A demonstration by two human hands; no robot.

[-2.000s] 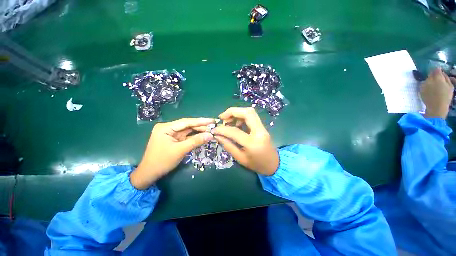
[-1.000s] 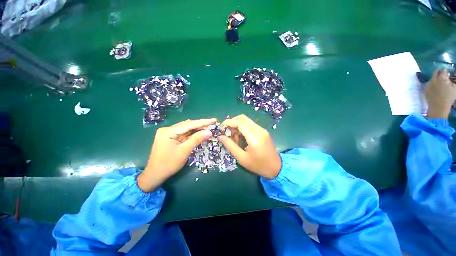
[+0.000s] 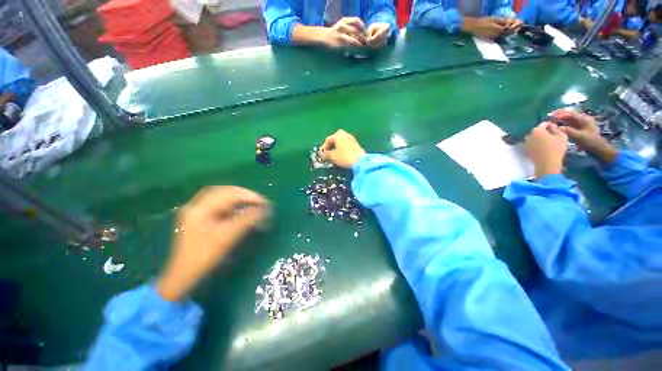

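Observation:
My right hand [image 3: 342, 150] reaches forward, its fingertips closed at the edge of a small silvery module [image 3: 316, 158] on the green surface. My left hand [image 3: 218, 228] is at the left, blurred, with its fingers curled; whether it holds anything cannot be told. A dark, glittering module pile [image 3: 334, 198] lies just below my right hand. A paler, silvery-white pile [image 3: 290, 285] lies nearer me, to the right of my left hand. The other dark pile does not show and may be behind my left hand.
A black part with an orange spot [image 3: 265, 148] lies ahead. A white scrap [image 3: 112, 266] and a grey metal arm [image 3: 45, 212] are at left. A white paper sheet [image 3: 485, 153] lies at right, by a neighbour's hands [image 3: 549, 145]. Other workers' hands [image 3: 357, 33] are across the belt.
The view has tilted up, showing the far side. My hands have parted: the right moved forward to the loose module, the left moved left. The near pile is uncovered.

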